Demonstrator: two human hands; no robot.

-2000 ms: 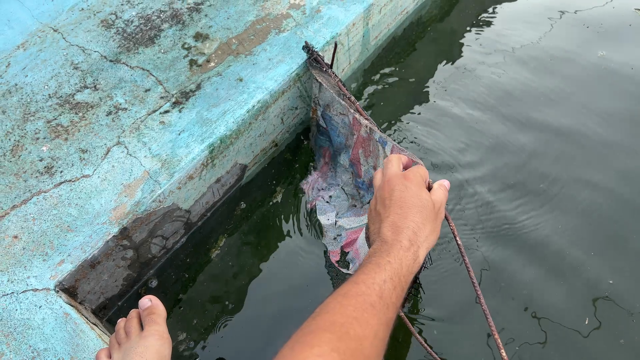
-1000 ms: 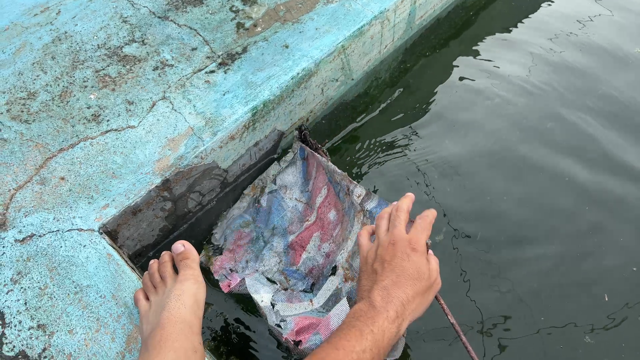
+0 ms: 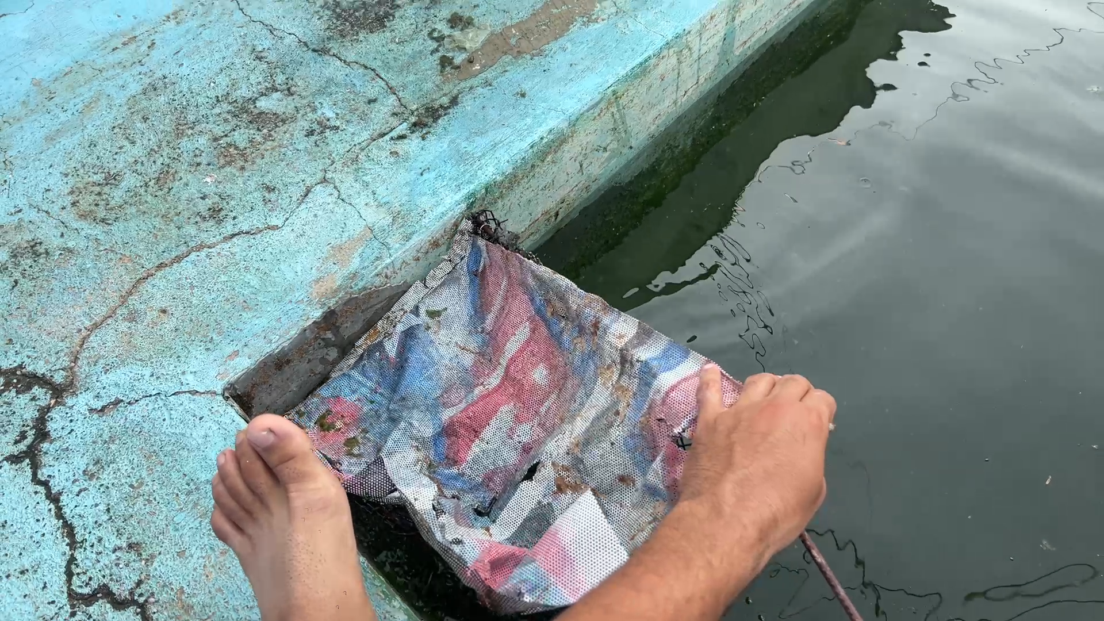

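Note:
My left hand (image 3: 759,453) reaches in from the bottom and grips the right edge of a wet mesh plastic sheet (image 3: 517,379), patterned in red, blue and white. The sheet spreads over the recess at the pool's edge, with dirt and small torn spots on it. Dark frayed strands stick up at its top corner, against the wall. A thin rusty metal rod (image 3: 830,573) emerges below my hand and runs down to the right; its link to the sheet is hidden. My right hand is out of view.
A cracked blue-painted concrete ledge (image 3: 198,190) fills the left. My bare foot (image 3: 289,517) rests near the recess corner. Dark green water (image 3: 931,345) lies to the right, beside the ledge's stained side wall (image 3: 638,129).
The sheet, hanging narrow and steep two seconds ago, now lies spread out with its patterned face up. My left hand has opened its fingers somewhat, then closed on the sheet's edge.

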